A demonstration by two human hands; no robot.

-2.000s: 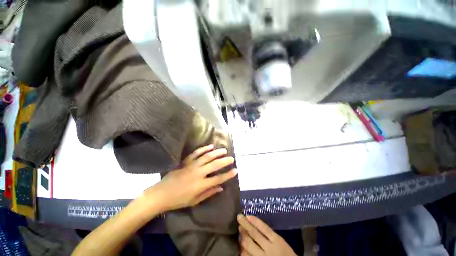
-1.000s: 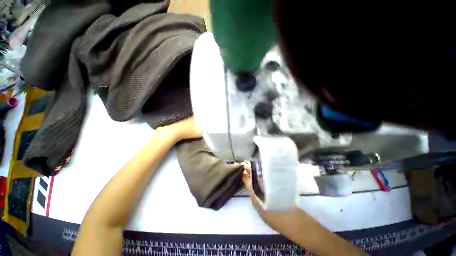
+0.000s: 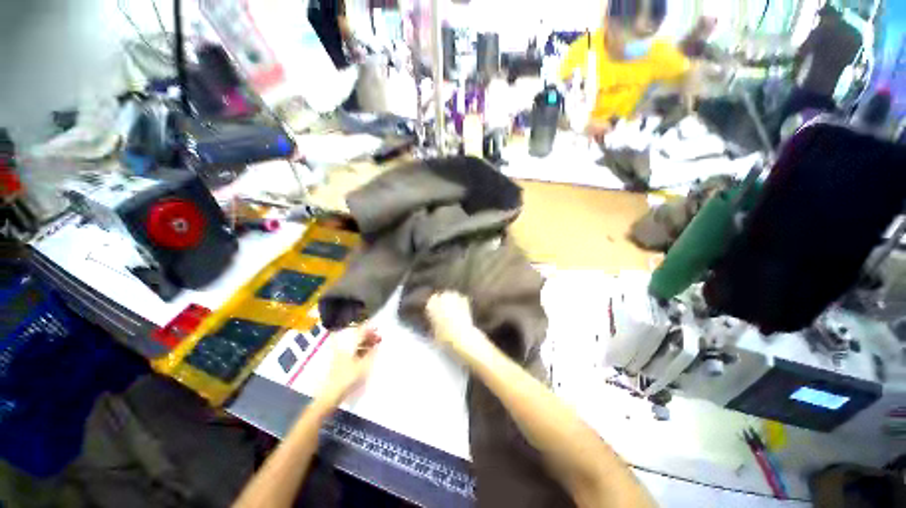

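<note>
The brown jacket (image 3: 492,278) lies bunched on the white table left of the sewing machine (image 3: 695,357), with one long piece hanging toward the front edge. My right hand (image 3: 449,316) is on the garment's middle and seems to grip its cloth; the fingers are blurred. My left hand (image 3: 351,357) is just below the end of the left sleeve (image 3: 346,306), with a small dark red thing at its fingertips. Whether it holds that thing or touches the sleeve is unclear. The needle area is small and blurred.
A yellow-taped panel (image 3: 238,342) lies left of my left hand. Another machine part with a red disc (image 3: 175,223) is farther left. Pens (image 3: 765,462) lie at the right. A person in yellow (image 3: 626,79) is across the table. Dark cloth (image 3: 139,442) is at lower left.
The view has lifted and swung left. Both hands have left the machine head area and are now left of it at the jacket. The jacket's lower piece has come away from the needle area.
</note>
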